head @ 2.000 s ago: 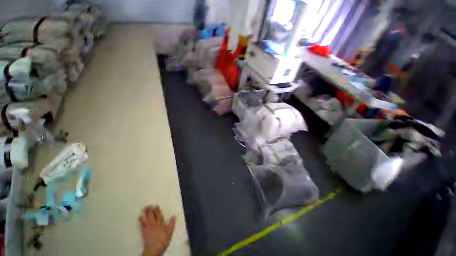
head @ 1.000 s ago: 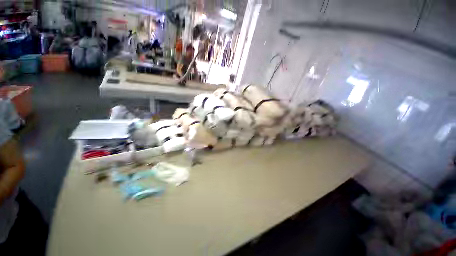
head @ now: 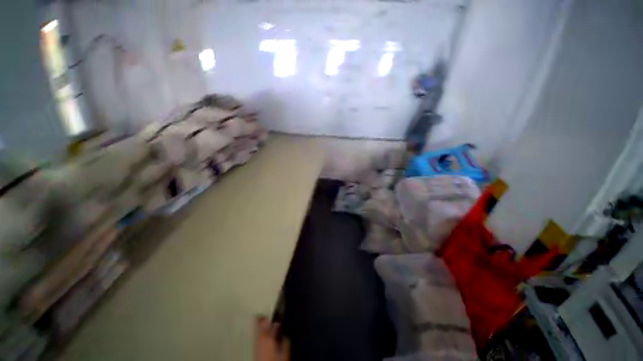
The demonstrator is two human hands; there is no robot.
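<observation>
The long pale beige table (head: 211, 261) runs from the bottom of the view towards the far wall. One hand, which looks like my left hand (head: 270, 342), is at the table's right edge at the bottom of the picture. It is blurred and cut off by the frame, so its finger pose cannot be told. No held object shows. My right hand is not in view. Blurred folded curtain bundles (head: 204, 144), beige and white with dark straps, are stacked along the table's left side.
Clear-wrapped pale bundles (head: 426, 303) lie on the dark floor (head: 338, 282) right of the table. A light blue bag (head: 451, 163) lies behind them, with a red-orange bag (head: 479, 271) beside them. White equipment (head: 599, 307) stands at the lower right. A glossy white wall (head: 331, 92) closes the far end.
The view has swung from the workshop to the table's far end. The light blue and white ties are out of view. A hand, absent one second ago, shows at the bottom edge.
</observation>
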